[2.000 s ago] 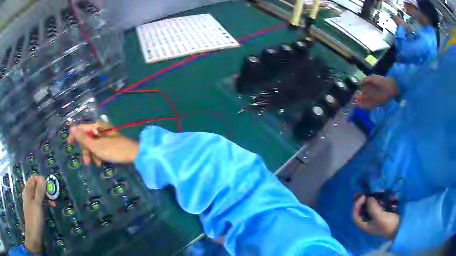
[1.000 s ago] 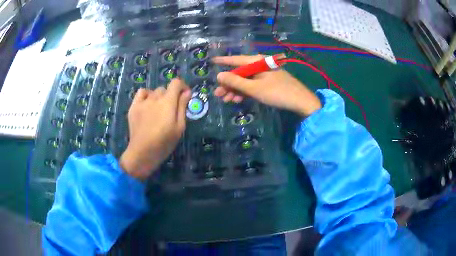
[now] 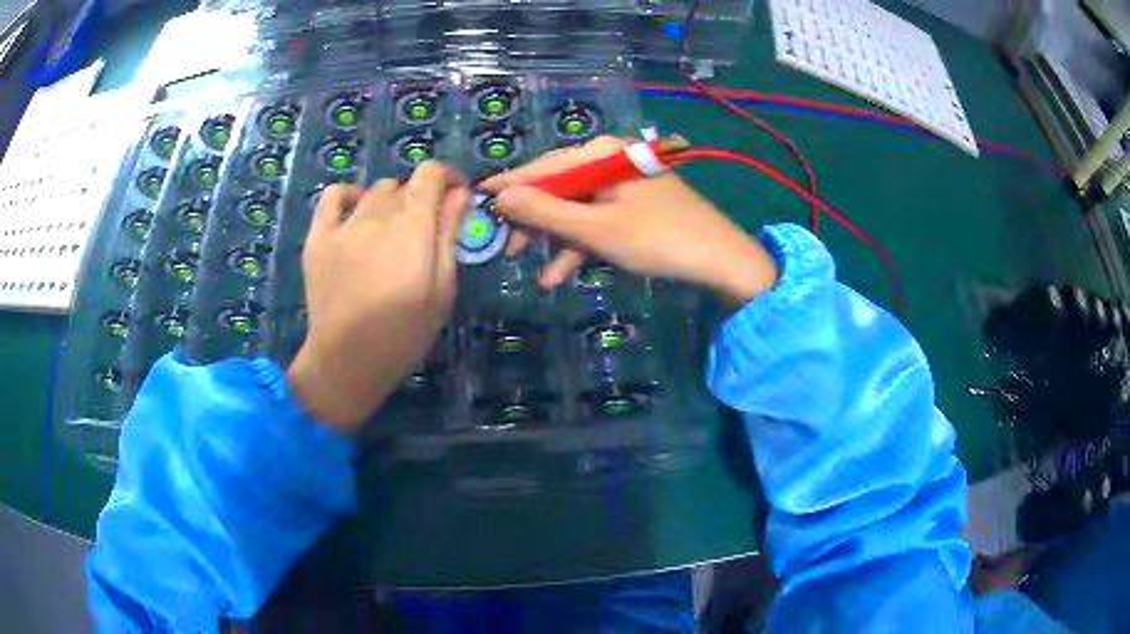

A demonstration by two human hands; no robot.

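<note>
My left hand (image 3: 378, 291) holds a speaker driver (image 3: 481, 232) by its edge, a pale ring with a green centre, above the blister tray (image 3: 545, 446). My right hand (image 3: 620, 217) holds the red test probe (image 3: 582, 177) like a pen. The probe's tip is at the driver's upper edge, partly hidden by my fingers; contact cannot be told for certain. The clear tray lies flat under both hands, with similar green-centred drivers in many pockets. The red test lead cable (image 3: 744, 162) runs right from the probe's banded end.
Stacked blister trays (image 3: 496, 37) stand at the back. White holding boards lie at left (image 3: 43, 198) and upper right (image 3: 874, 68). Black wired parts (image 3: 1066, 359) lie at the far right. A blue bin (image 3: 68, 43) is at upper left. Red and blue lines cross the bench behind.
The view has swung down onto the tray since the earliest frame. Since one second ago, my right hand has brought the probe down and left to the driver in my left hand.
</note>
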